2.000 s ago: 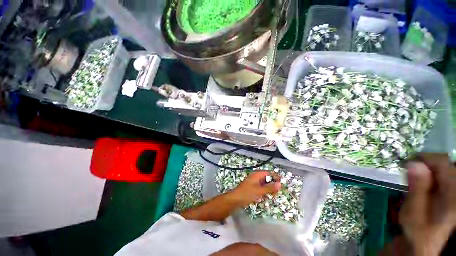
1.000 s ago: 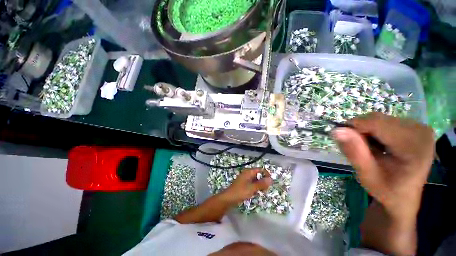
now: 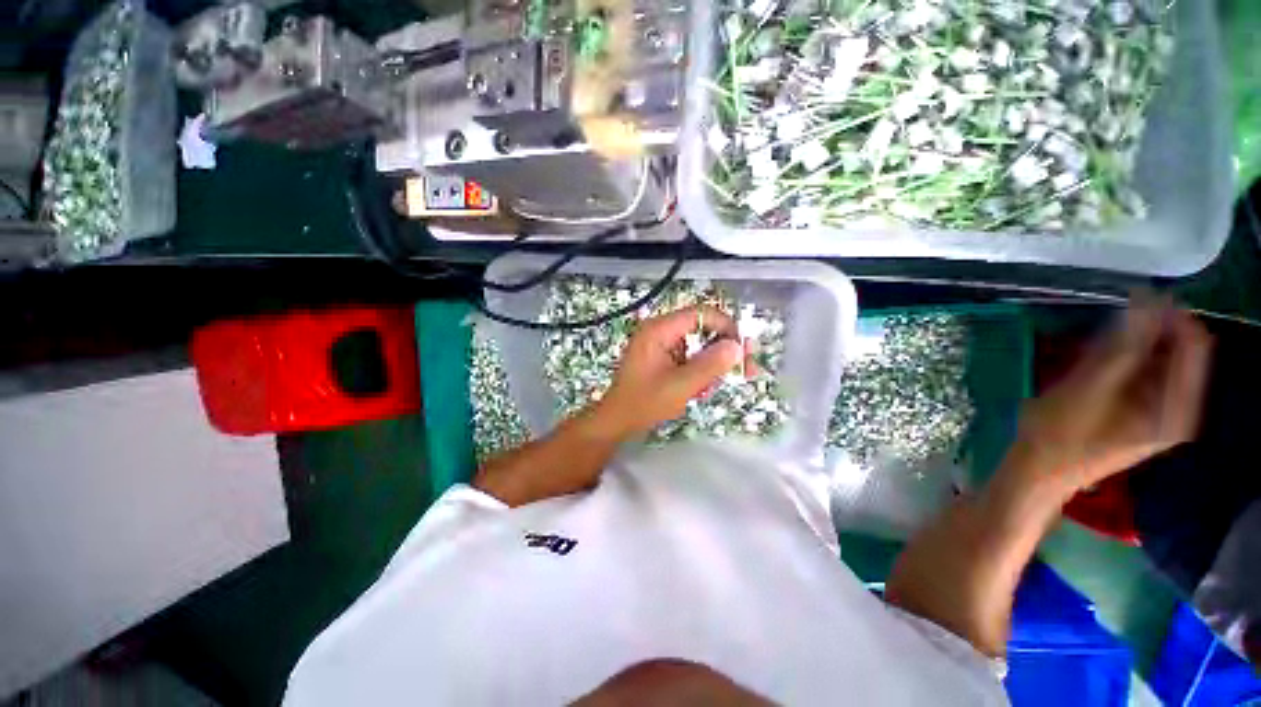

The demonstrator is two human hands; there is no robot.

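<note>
My left hand (image 3: 674, 365) is over the translucent lap tub (image 3: 834, 325), thumb and fingertips pinched on a small white workpiece (image 3: 712, 332). Loose white and green workpieces lie in the lap tub around it. My right hand (image 3: 1127, 380) is at the right, beyond the teal crate and just below the bench edge; it is blurred, and I cannot tell if it holds anything. The silver assembly machine (image 3: 505, 104) stands on the bench, with a yellowish block (image 3: 609, 83) at its right end. The large bench tub (image 3: 968, 245) holds many green-stemmed white workpieces.
A teal crate (image 3: 998, 373) holds more small pieces under the lap tub. Black cable (image 3: 581, 321) loops over the lap tub. A red stool (image 3: 277, 373) and white surface (image 3: 125, 511) are at left. A narrow tub (image 3: 145, 152) is at upper left. Blue crates (image 3: 1058, 649) are at lower right.
The view has tilted down, so the bowl feeder is out of sight. My right hand has moved from in front of the bench tub to the right below the bench edge. My left hand stays over the lap tub.
</note>
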